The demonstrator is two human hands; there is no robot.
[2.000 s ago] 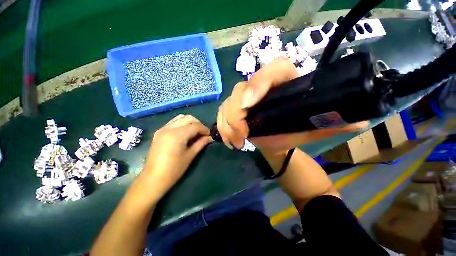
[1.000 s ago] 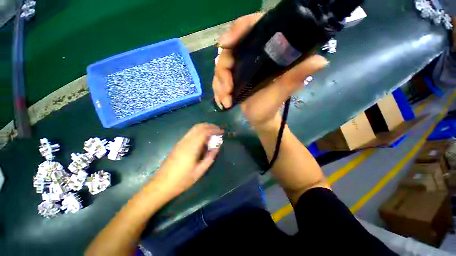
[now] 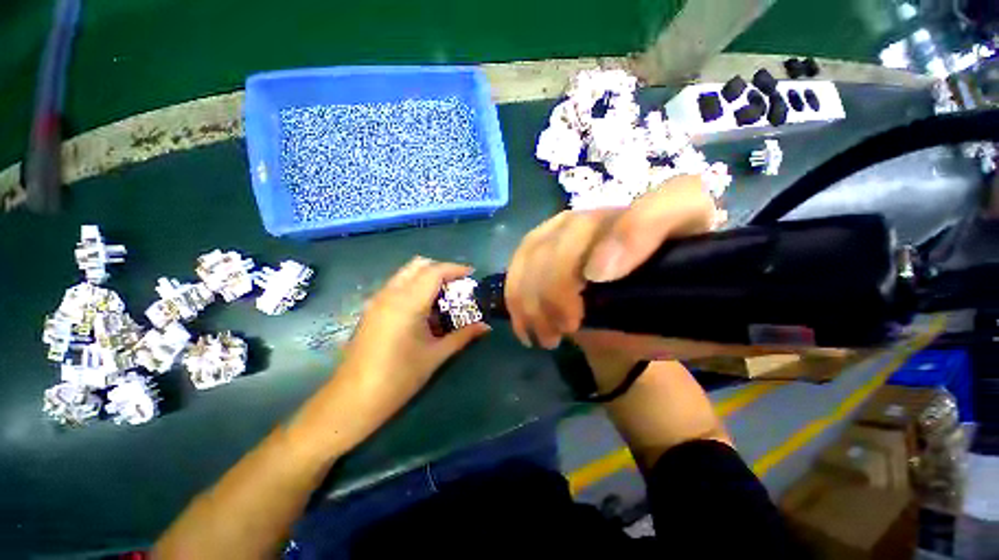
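Note:
My left hand [image 3: 400,334] holds a small white plastic insert [image 3: 461,302] between thumb and fingers above the dark green bench. My right hand [image 3: 581,263] is wrapped around the black electric screwdriver [image 3: 745,279], which lies nearly level. Its dark nose [image 3: 492,295] points left and is at the right side of the insert; whether it touches a screw cannot be told. A thin black cord [image 3: 622,383] is around my right wrist. The blue screw tray [image 3: 496,164] holds a mass of tiny silver screws [image 3: 383,159] beyond my hands.
White inserts lie in a pile at left [image 3: 110,339] and in another right of the tray [image 3: 613,142]. A white strip block [image 3: 756,109] carries black pieces. A single insert [image 3: 767,156] lies near it. A metal post [image 3: 707,38] stands behind. Cartons [image 3: 844,454] are at lower right.
The screwdriver has come down from its raised, tilted position to nearly level, its nose now at the insert. My left hand still holds an insert, now turned toward the nose. The camera view has shifted.

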